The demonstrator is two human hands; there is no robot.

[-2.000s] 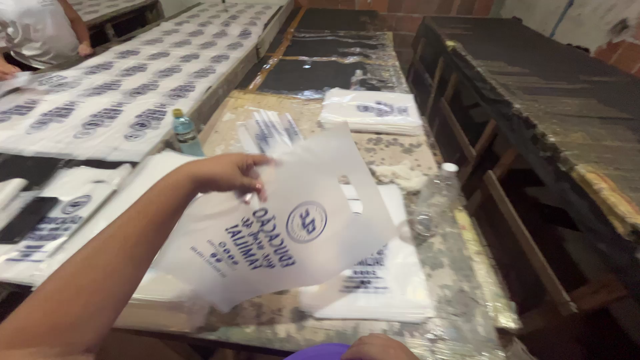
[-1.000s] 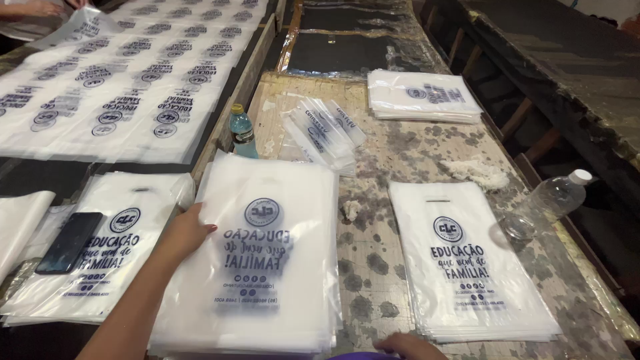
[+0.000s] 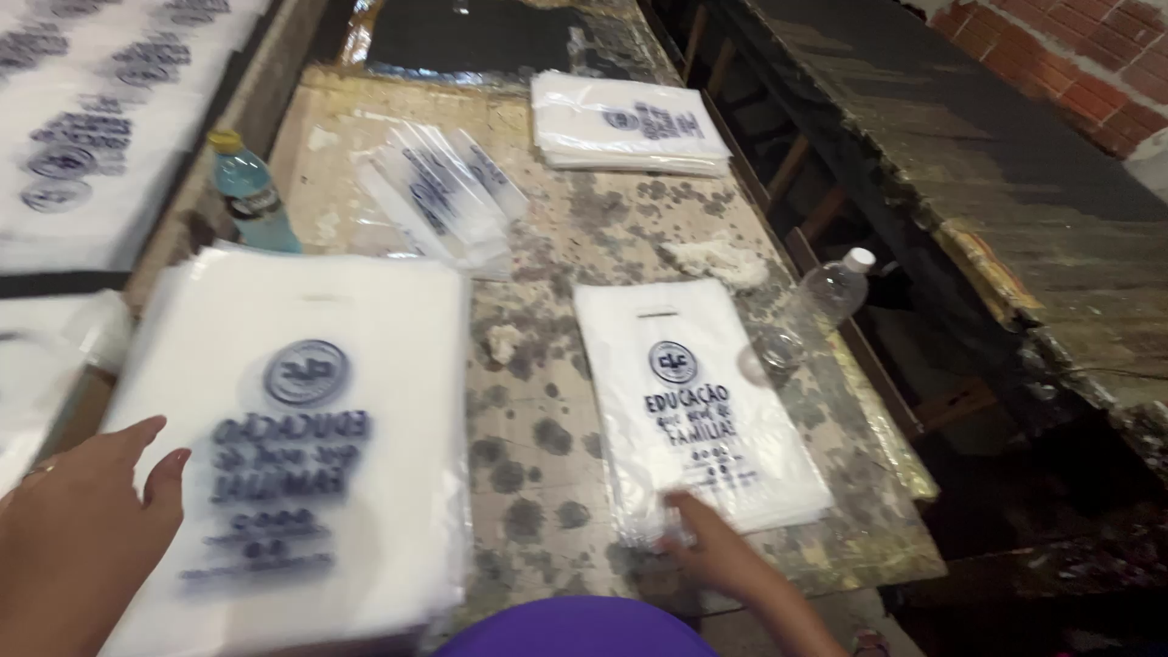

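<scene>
A tall stack of white printed plastic bags (image 3: pixel 392 365) lies at the left of the table, its print mirrored. Over its left edge is my left hand (image 3: pixel 100 493), thumb and fingers apart, holding nothing. To the right lies a smaller pile of printed plastic bags (image 3: pixel 630 365) with a slot handle near its top and its print readable. My right hand (image 3: pixel 707 547) is at this pile's lower left corner, fingers at the edge; whether they pinch a bag is unclear. Purple cloth (image 3: pixel 575 630) shows at the bottom edge.
Beyond lie narrow folded printed bags (image 3: pixel 447 201) and another bag pile (image 3: pixel 630 151). A bottle of blue liquid (image 3: pixel 255 205) stands at left; a clear plastic bottle (image 3: pixel 835 287) lies at the right edge near a whitish rag (image 3: pixel 721 262). A dark long table (image 3: pixel 1031 173) runs along the right.
My left hand has come away from the top of the left stack, where it rested a second ago. My right hand has reached forward from the bottom edge to the right pile.
</scene>
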